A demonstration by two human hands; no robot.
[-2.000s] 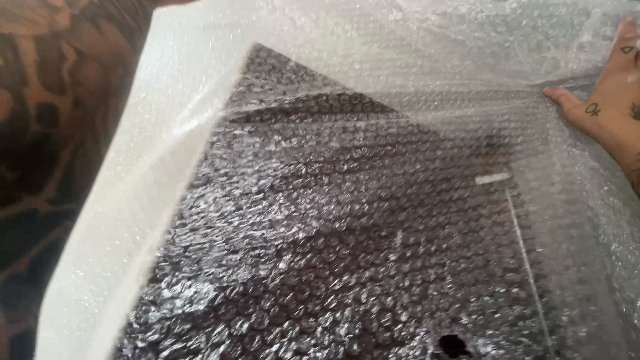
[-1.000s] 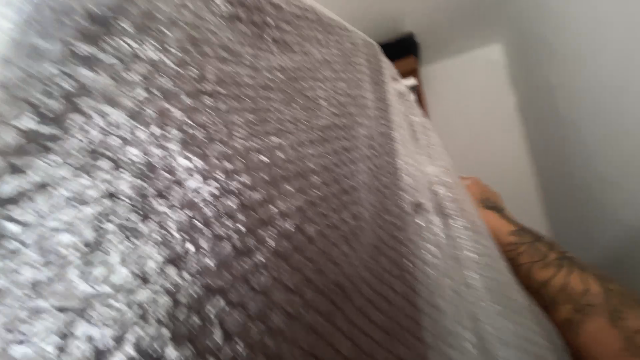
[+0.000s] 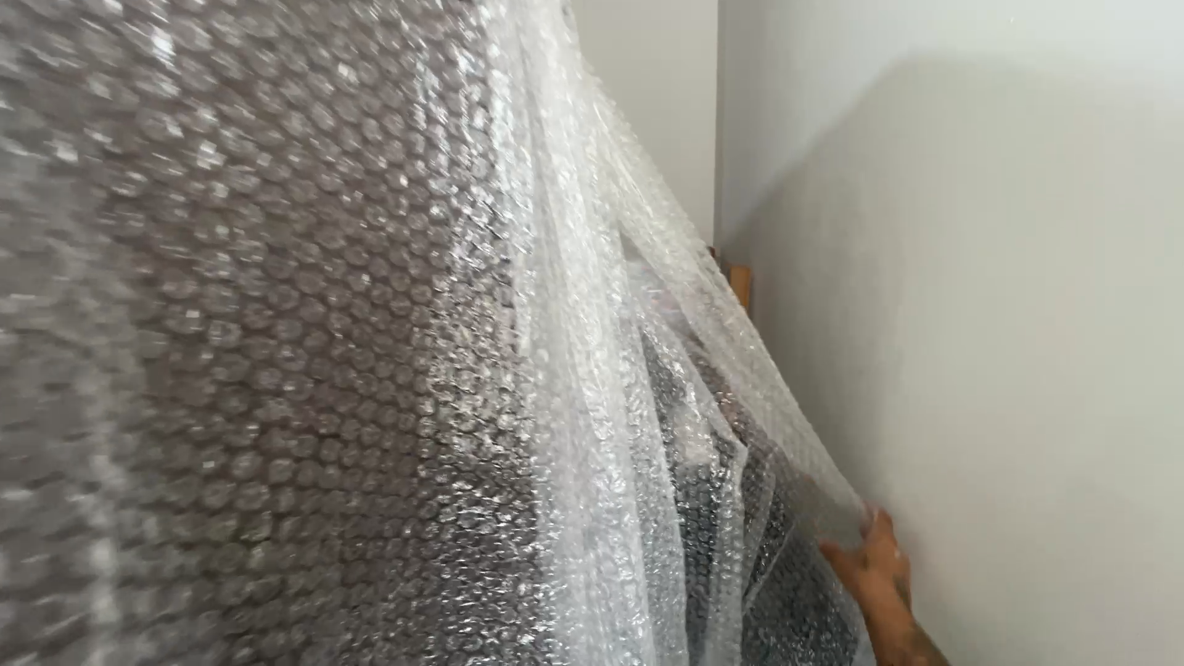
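A large flat dark panel (image 3: pixel 305 370), wrapped in clear bubble wrap, stands close before me and fills the left half of the view. Loose bubble wrap (image 3: pixel 592 388) hangs in folds off its right side and stretches down to the right. At the lower right my right hand (image 3: pixel 874 564) grips the outer edge of this loose sheet, thumb towards the wrap, with a tattooed forearm below. My left hand is out of view. What lies behind the panel is hidden.
A pale wall (image 3: pixel 999 324) rises on the right, close to my right hand, and meets another wall (image 3: pixel 647 102) in a corner. A small piece of orange-brown wood (image 3: pixel 741 285) shows behind the slanting edge of the wrap.
The wrapped panel, seen lying over a patterned surface two seconds ago, now stands upright. The view has swung to the wall corner. The loose wrap now stretches out to my right hand.
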